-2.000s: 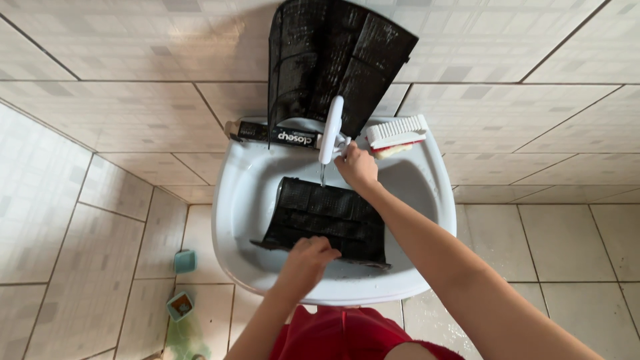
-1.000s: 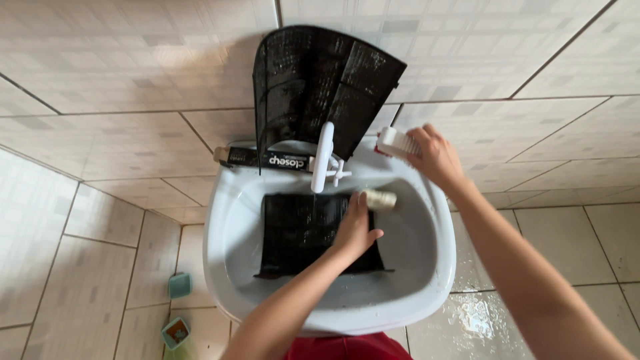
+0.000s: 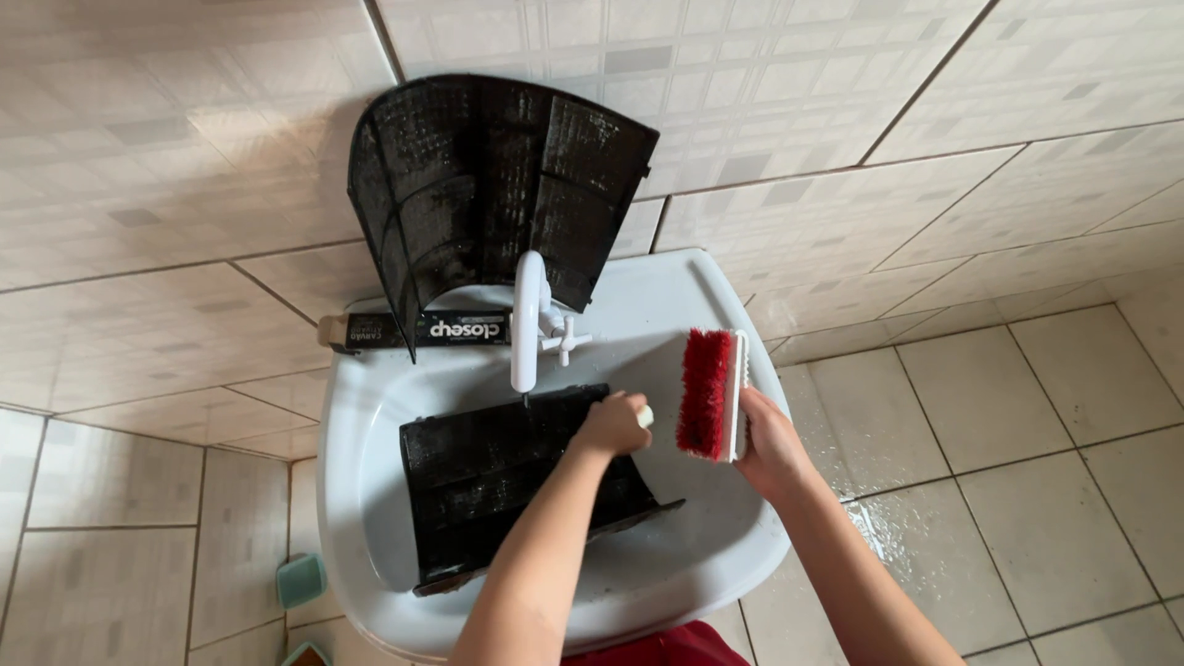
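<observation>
My left hand (image 3: 614, 425) is closed around a small pale bar, likely soap, whose end (image 3: 645, 416) shows at the fingers. It is over the right part of a black mesh filter panel (image 3: 499, 462) lying in the white sink (image 3: 731, 555). My right hand (image 3: 773, 442) holds a white-backed scrub brush (image 3: 708, 395) by its back, red bristles facing left, above the basin's right side. Another curved black mesh panel (image 3: 504, 176) stands behind the faucet, leaning on the tiled wall. The white faucet (image 3: 527, 324) points down over the lower panel.
A black Closeup toothpaste box (image 3: 425, 329) lies on the sink's back ledge, left of the faucet, whose cross handle (image 3: 566, 340) sticks out to the right. Two small teal containers (image 3: 301, 581) are at the lower left. Wet floor tiles (image 3: 888, 536) show at right.
My right hand has left the faucet handle, picked up the brush from the ledge and turned it bristles leftward over the basin. My left hand has moved off the panel's front edge and now holds the pale bar.
</observation>
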